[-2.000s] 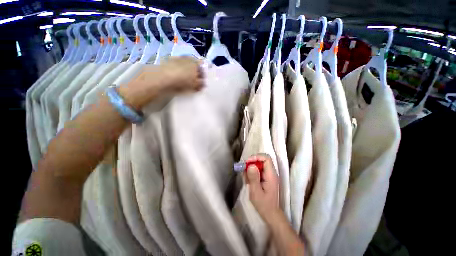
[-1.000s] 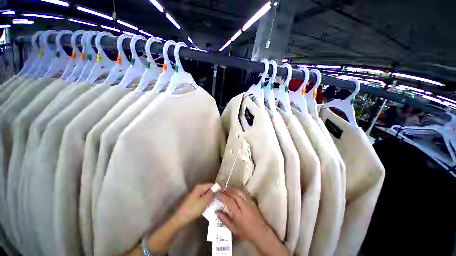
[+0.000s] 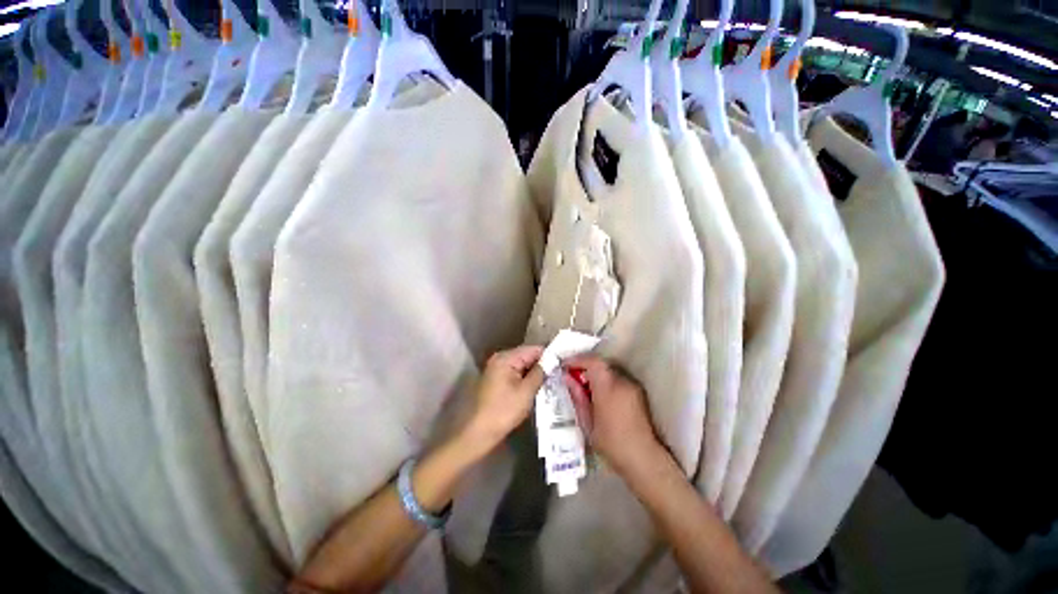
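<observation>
My left hand (image 3: 507, 392) pinches the upper edge of a white card (image 3: 569, 346) at the front of a cream jacket (image 3: 650, 313). My right hand (image 3: 609, 406) is at the card's right side, with a red thing (image 3: 579, 378) showing in its fingers; its full shape is hidden. White hang tags (image 3: 562, 439) with black print hang down between the hands. A thin string (image 3: 578, 290) runs up from the card to a cream looped trim (image 3: 600, 273) on the jacket front. A dark neck label (image 3: 606, 157) shows inside the collar.
More cream jackets (image 3: 383, 267) hang close together on the left, on white hangers (image 3: 400, 52) with small coloured markers. Several more hang at the right. Dark garments (image 3: 986, 348) and white hangers (image 3: 1015, 192) are at the far right.
Two seconds ago my left hand was up at a left jacket's shoulder. Since one second ago, the view has tilted down and closer; the white card is spread between my hands.
</observation>
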